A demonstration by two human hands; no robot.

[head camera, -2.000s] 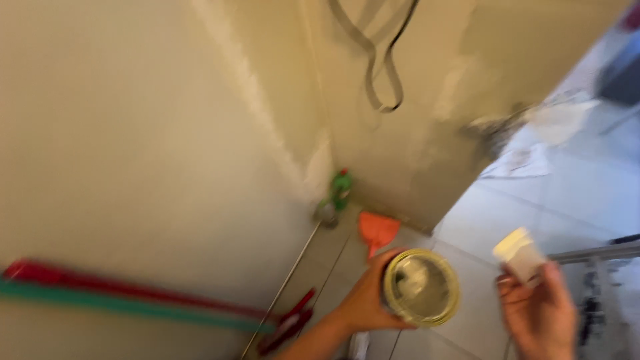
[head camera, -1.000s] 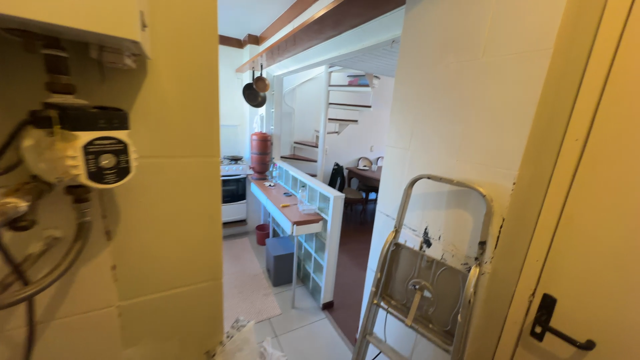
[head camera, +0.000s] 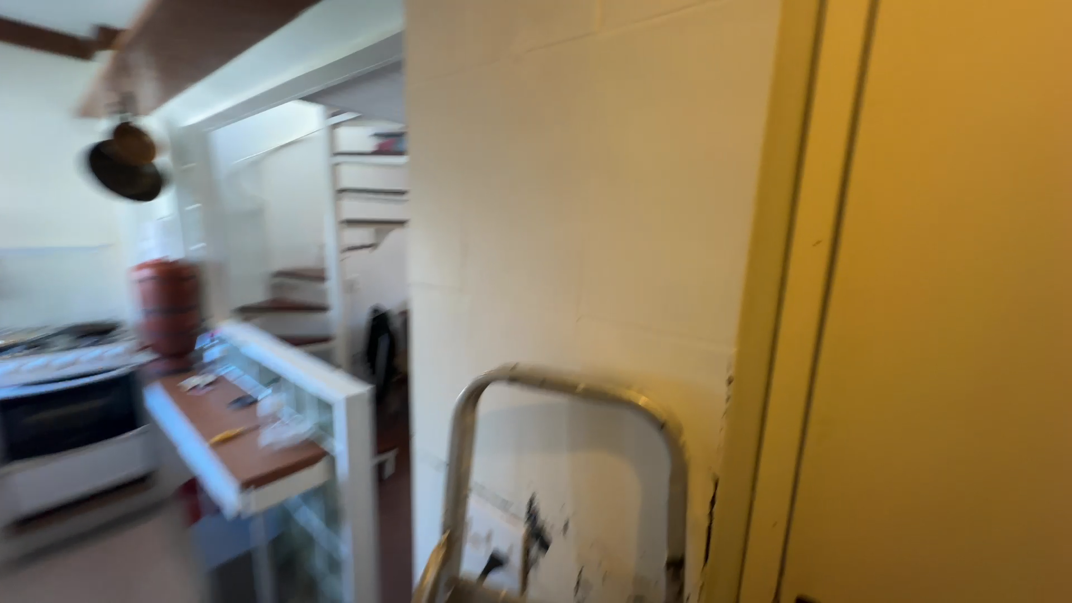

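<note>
Neither my left hand nor my right hand shows in the head view at this moment, so what they hold cannot be seen. Nearest in front is the metal frame of a folding stepladder (head camera: 578,387), upright against a tiled wall (head camera: 578,209) that has dark chips and marks low down. A yellow-lit door (head camera: 955,301) and its frame (head camera: 766,301) fill the right side.
To the left, a counter (head camera: 243,444) with a glass-block side bears a yellow-handled tool and clear plastic. A red-brown clay water filter (head camera: 167,310) and a stove (head camera: 71,410) stand behind it. Pans (head camera: 126,163) hang from a beam (head camera: 193,42). Stairs (head camera: 368,188) rise beyond.
Two seconds ago my left hand held an open can and my right hand a pale block-like piece; both have left the view. The view has swung up from the floor, then right.
</note>
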